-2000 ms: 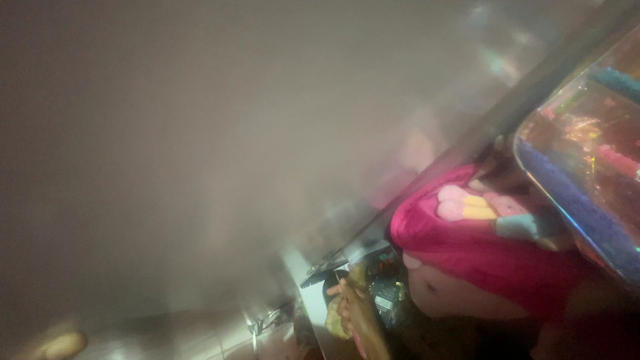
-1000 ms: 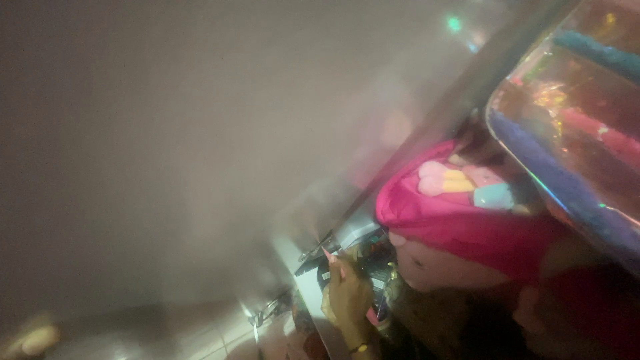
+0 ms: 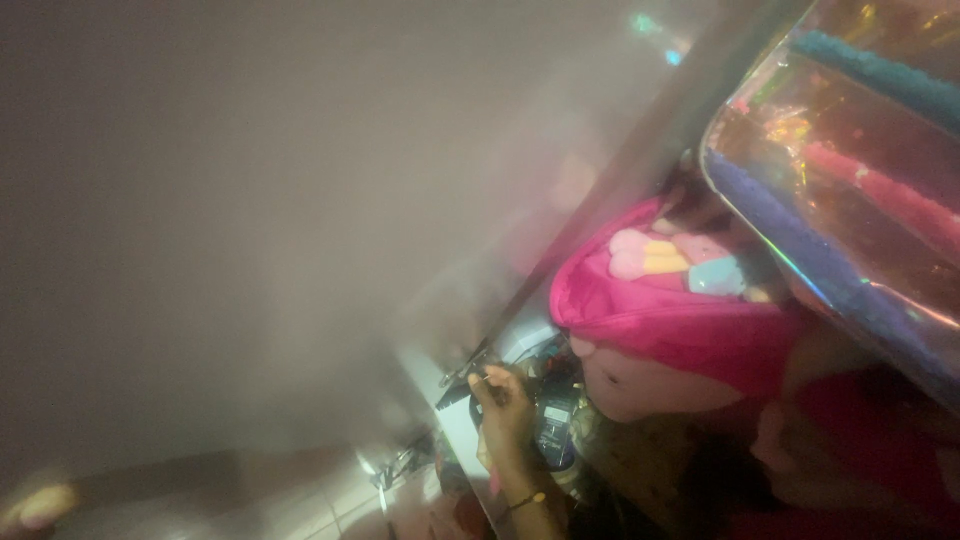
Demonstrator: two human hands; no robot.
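My right hand (image 3: 499,394) reaches up from the lower edge, with a dark bracelet (image 3: 529,500) at the wrist. Its thumb and a fingertip pinch a small thin thing (image 3: 487,378), too small to name. Just right of the hand lies a dark packet or container (image 3: 556,424) bearing writing. A pink strip (image 3: 494,480) shows beside the wrist. My left hand does not plainly show; a blurred, skin-toned shape (image 3: 45,507) at the lower left cannot be made out.
A bright pink plush bag (image 3: 675,330) with pastel shapes sits right of the hand. A clear, shiny pouch (image 3: 832,187) with coloured fuzzy strips fills the upper right. Below left are wire-like metal items (image 3: 397,465) and floor tiles (image 3: 330,510). A hazy grey surface (image 3: 225,225) spans the left.
The fingers of my right hand have changed their pose, and the pink tip seen at them a second ago no longer shows there. The view has shifted slightly.
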